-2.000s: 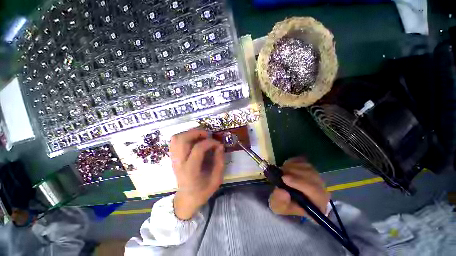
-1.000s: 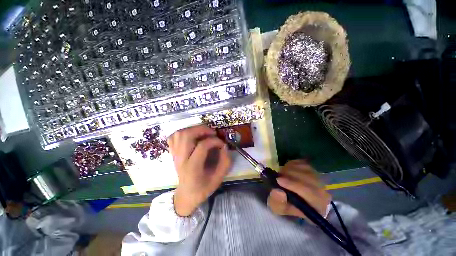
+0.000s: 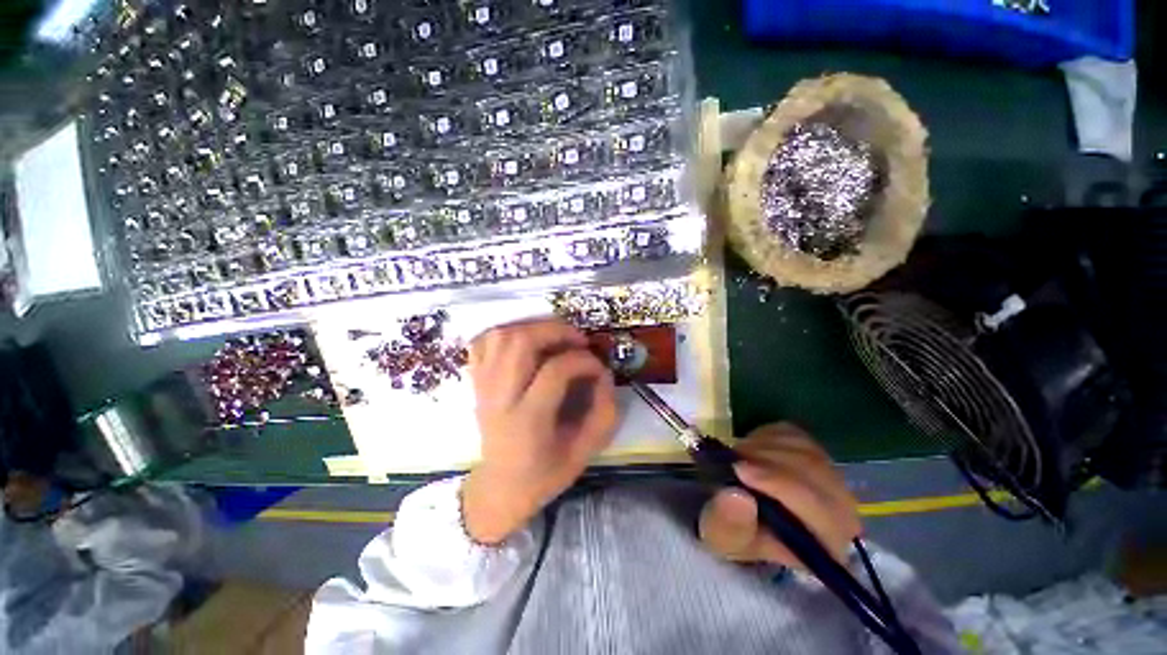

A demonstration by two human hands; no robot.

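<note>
My right hand holds the soldering iron by its black handle. Its silver shaft points up-left and its tip is at the lower edge of the round silver spot on the reddish-brown fixture block. My left hand is at the block's left side with thumb and fingers curled close together; whether something tiny is between the fingertips cannot be told. Gold-silver metal components lie heaped just above the block. Small dark red components lie loose on the white work sheet, left of my left hand.
The clear blister tray fills the upper left. A tan bowl with glittery filling stands right of the sheet. A black fume fan is at right, a blue bin at top right. More red parts and a silver cylinder lie left.
The whole view has shifted, so the bench things sit further right and the blue bin shows more. The iron's tip has moved from the round spot to its lower edge. Both hands keep similar poses.
</note>
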